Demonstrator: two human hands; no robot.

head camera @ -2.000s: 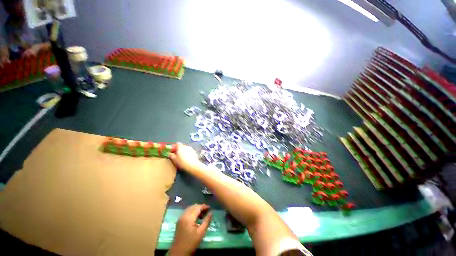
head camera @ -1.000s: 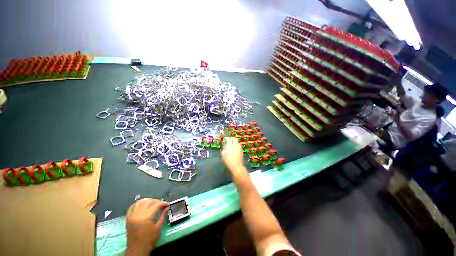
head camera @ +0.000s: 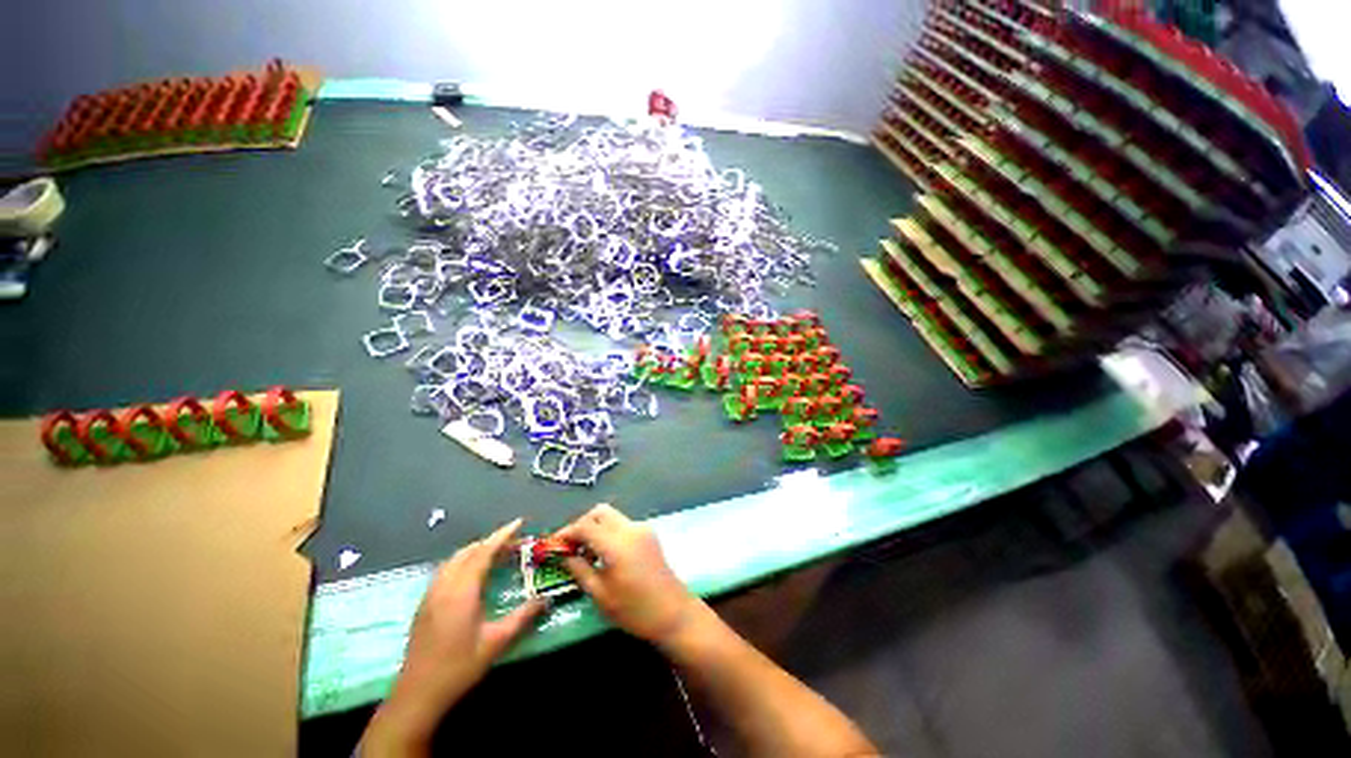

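A green board assembly with a red loop (head camera: 553, 555) sits at the fixture on the bench's near edge. My right hand (head camera: 615, 570) grips it from the right. My left hand (head camera: 467, 600) is at its left side, thumb and fingers spread around the fixture; whether it touches is unclear. The fixture is mostly hidden, with only a pale rim (head camera: 529, 572) showing. Loose silver-white square frames (head camera: 593, 222) lie in a big pile beyond the hands. More board assemblies (head camera: 793, 382) stand in a group right of centre.
A tan cardboard sheet (head camera: 178, 578) at left bears a row of red-green units (head camera: 175, 427). A loaded tray (head camera: 178, 119) lies far left. Tall tiers of loaded trays (head camera: 1037, 193) stand at right. A pale strip (head camera: 479, 443) lies by the pile.
My right hand has gone from the cardboard row to the board group, then back to the fixture with a board assembly. My left hand has opened around the fixture. The view has swung right.
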